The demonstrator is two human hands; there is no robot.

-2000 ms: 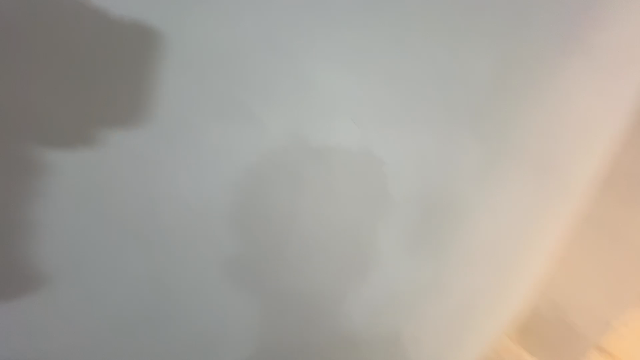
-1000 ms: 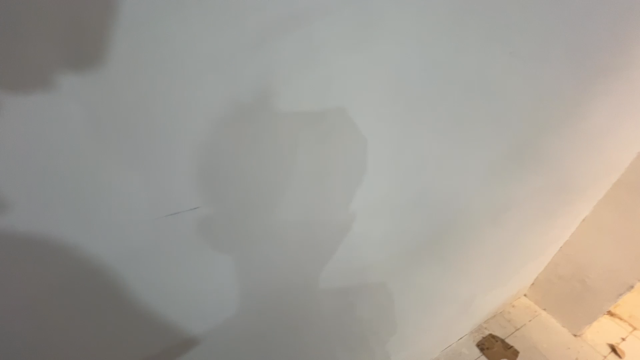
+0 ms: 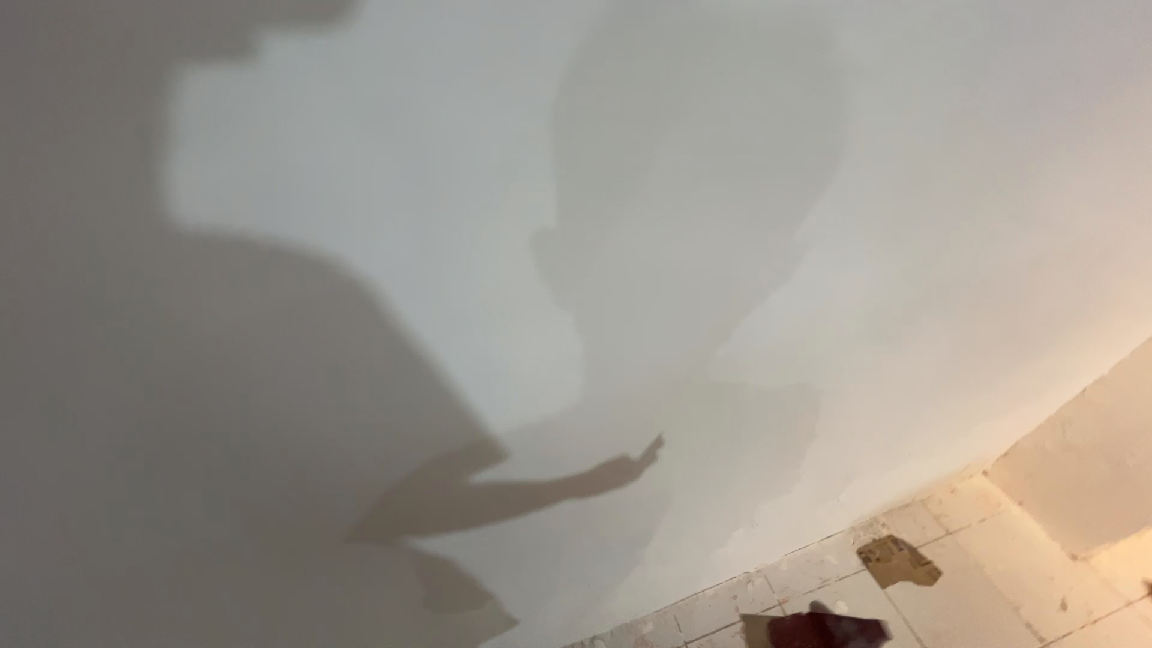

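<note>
Neither my left hand nor my right hand can be made out. A smooth white wall (image 3: 936, 225) fills most of the view. Shadows of a head, a shoulder and a bent arm with its hand fall on it. Low in the view, right of centre, a blurred dark red item (image 3: 828, 630) has a tan piece (image 3: 758, 630) at its left side. What it is, and whether anything holds it, I cannot tell.
Pale floor tiles (image 3: 990, 576) with spots and smears run along the foot of the wall. A torn piece of brown cardboard (image 3: 900, 562) lies on them. Another pale wall surface (image 3: 1080, 459) stands at the far right.
The view has shifted, and more of the tiled floor shows. An arm-shaped shadow now crosses the wall, and the dark red item has come in at the bottom edge.
</note>
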